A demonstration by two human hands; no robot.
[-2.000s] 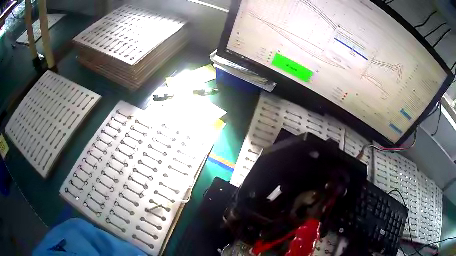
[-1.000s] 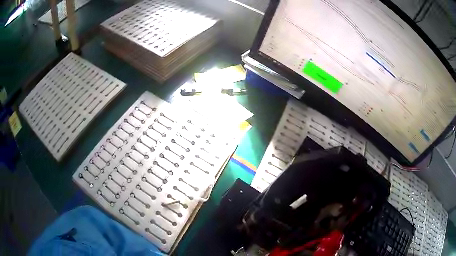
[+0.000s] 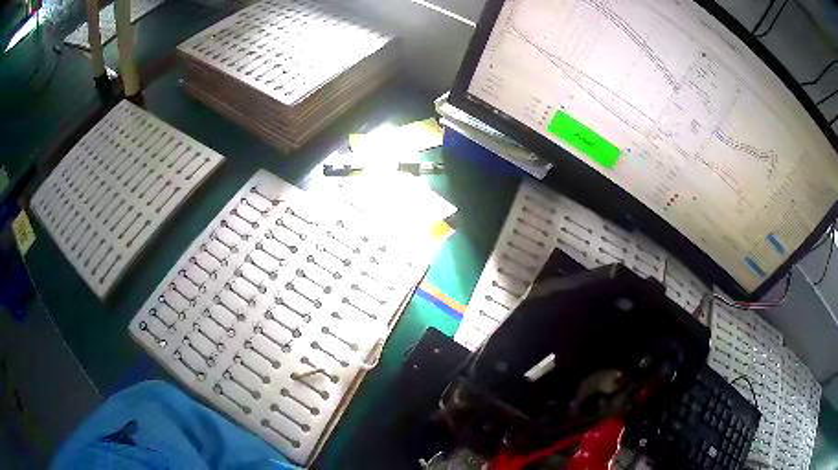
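The black test fixture (image 3: 579,353) stands at the lower right, with its red clamp handle (image 3: 597,447) at the bottom edge. A shiny metal part shows low beside it. The white parts tray (image 3: 266,312) lies left of the fixture, with rows of dumbbell slots; dark parts show in slots on its left side. A small thin stick-like piece lies on its lower right. A blue sleeve (image 3: 165,431) shows at the bottom left. Neither of my hands is visible; the picture's edge cuts off the area below the fixture.
A second tray (image 3: 124,197) lies at the far left, and a tray stack (image 3: 285,73) behind. Papers (image 3: 395,197) with dark pens lie behind the central tray. The monitor (image 3: 643,119) shows curves and a green block. A keyboard (image 3: 712,422) and more trays (image 3: 524,239) are right of and behind the fixture.
The view has shifted since two seconds ago, so the bench and monitor appear further right. In the last second it moved only slightly back left. The green block stays on the screen.
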